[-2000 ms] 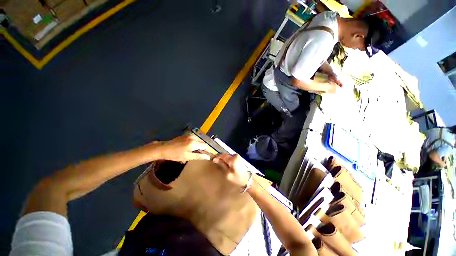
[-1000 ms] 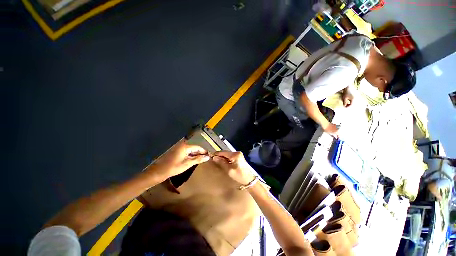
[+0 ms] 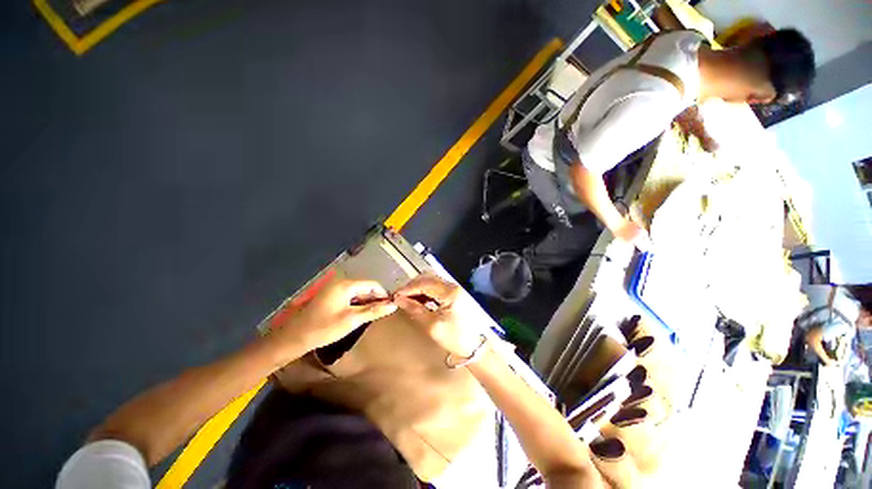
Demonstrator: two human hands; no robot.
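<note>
A part-made brown bag body [image 3: 406, 382] lies across the work board [image 3: 368, 256] at my lap, with a dark opening on its left side. My left hand [image 3: 344, 310] and my right hand [image 3: 440, 310] meet at the bag body's far edge, fingertips almost touching. Both pinch the edge between thumb and fingers. Whether a small piece is between the fingertips cannot be told. A red-orange patch [image 3: 311, 291] shows on the board beside my left hand. A white sheet [image 3: 475, 458] with a thin dark stick [image 3: 501, 449] lies at the board's near right.
A row of brown bag pieces [image 3: 631, 420] with white sheets between them stands on the white bench at right. A blue tray [image 3: 643, 287] is beyond. A person [image 3: 631, 115] bends over the bench. A pale bucket [image 3: 504, 277] is on the floor. Another person [image 3: 837, 320] is far right.
My hands stay together at the bag body's edge, which has come lower, baring more of the board and the red-orange patch. The person across has shifted along the bench.
</note>
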